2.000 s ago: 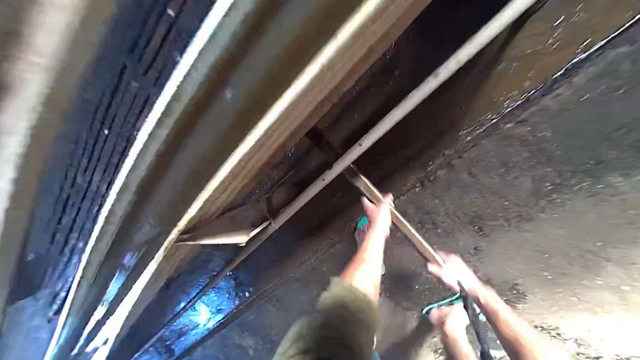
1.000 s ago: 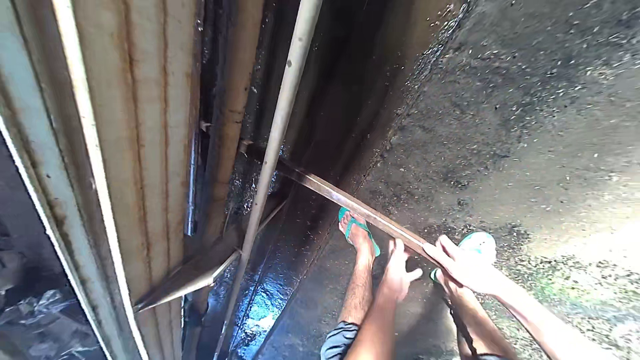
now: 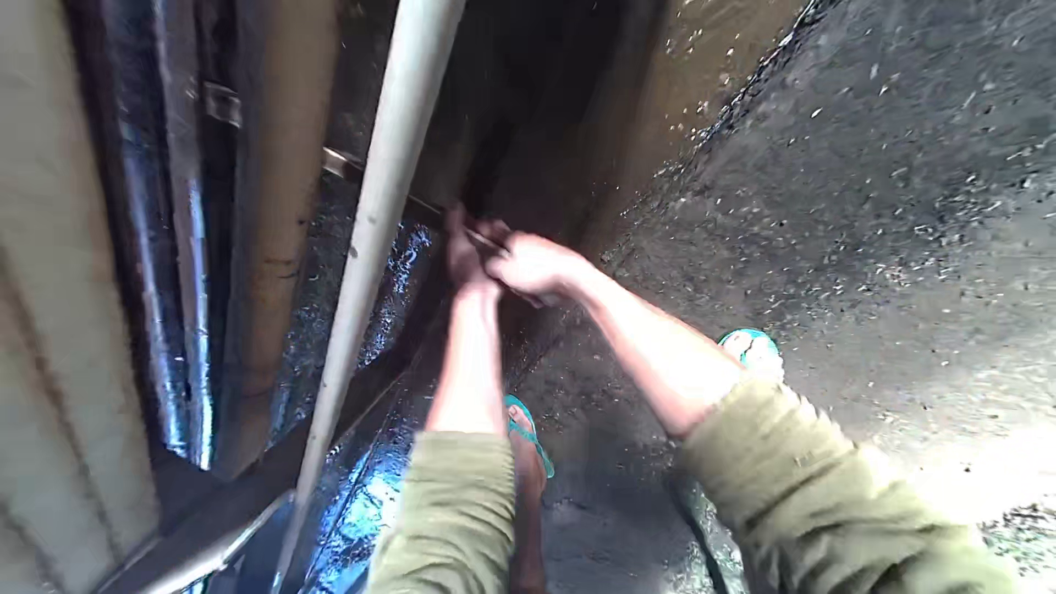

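Observation:
My left hand (image 3: 470, 256) and my right hand (image 3: 532, 262) are close together near the middle of the head view, over the dark channel. Both are closed around a long wooden handle (image 3: 485, 239), most of it hidden by my fingers. From my hands the handle runs up and left, passing behind the pale pole (image 3: 375, 206). A lit piece of it shows left of the pole (image 3: 337, 162). Its far end is in shadow and blurred, so I cannot tell what it bears.
Metal rails (image 3: 276, 223) and a large pale panel (image 3: 62, 289) stand at the left. Wet, shiny ground (image 3: 363, 503) lies below the pole. Rough concrete floor (image 3: 866, 247) with scattered bits spreads to the right. My feet wear teal flip-flops (image 3: 532, 437).
Both hands have moved up along the view, nearer the pale pole and over the dark channel. Less of the wooden handle shows on my side of the pole. The view has shifted closer to the rails.

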